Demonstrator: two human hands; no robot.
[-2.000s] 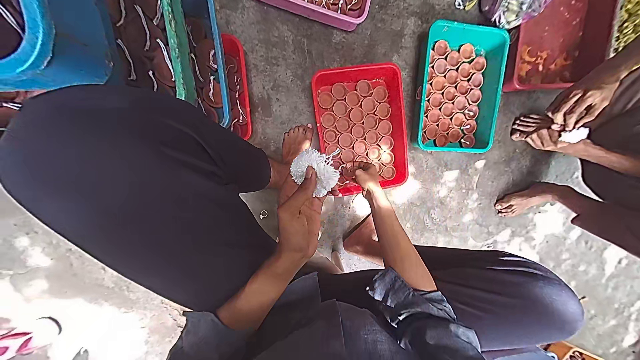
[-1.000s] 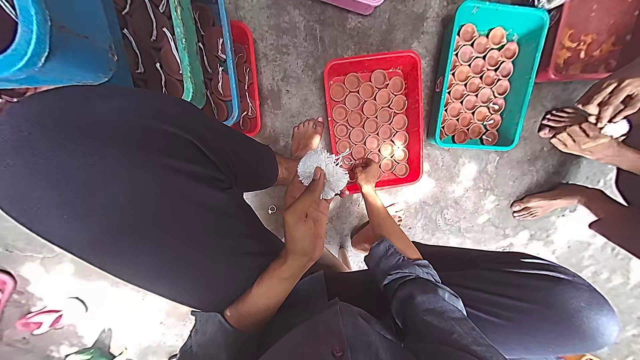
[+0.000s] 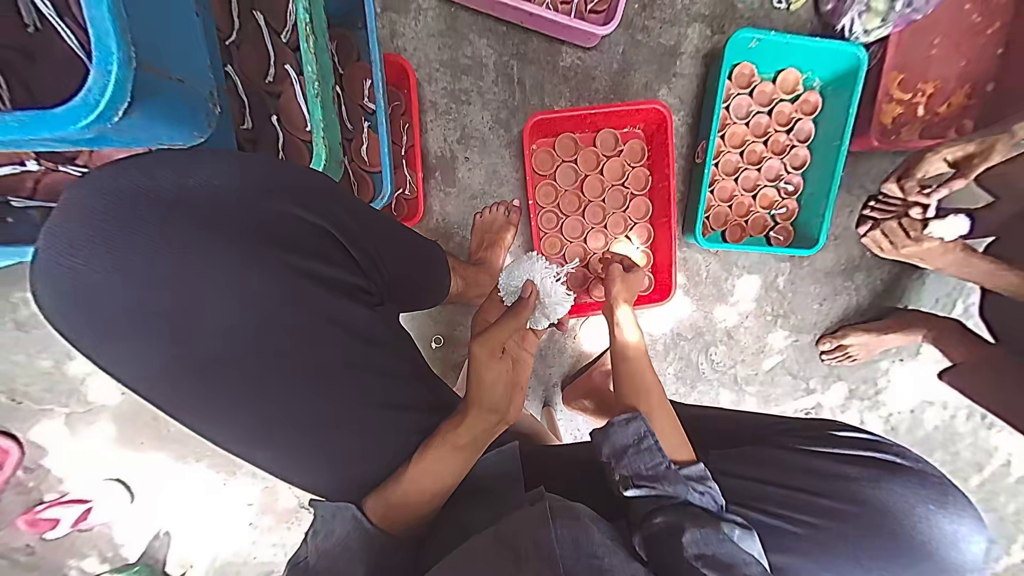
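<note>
Between the thumb and fingers of my left hand (image 3: pixel 506 344) is a bundle of white cotton wicks (image 3: pixel 538 290), its loose ends pointing toward the red tray. My right hand (image 3: pixel 624 280) reaches over the near end of the red plastic tray (image 3: pixel 670 200), fingertips down at the small clay lamps (image 3: pixel 594 187) that stand there in rows. Whether its fingers hold a wick or a lamp is hidden. A bright patch of sunlight falls on the lamps just beyond the fingers.
A teal tray (image 3: pixel 840 144) of clay lamps stands to the right, beside a co-worker's hands (image 3: pixel 912 232) holding white wicks. Stacked trays of lamps with wicks, one a blue tray (image 3: pixel 172 88), are at the left. A pink tray (image 3: pixel 576 30) lies at the top. My bare foot (image 3: pixel 494 236) is beside the red tray.
My right hand has gone from close beside the wick bundle to farther right over the red tray's lamps. My left hand still holds the bundle.
</note>
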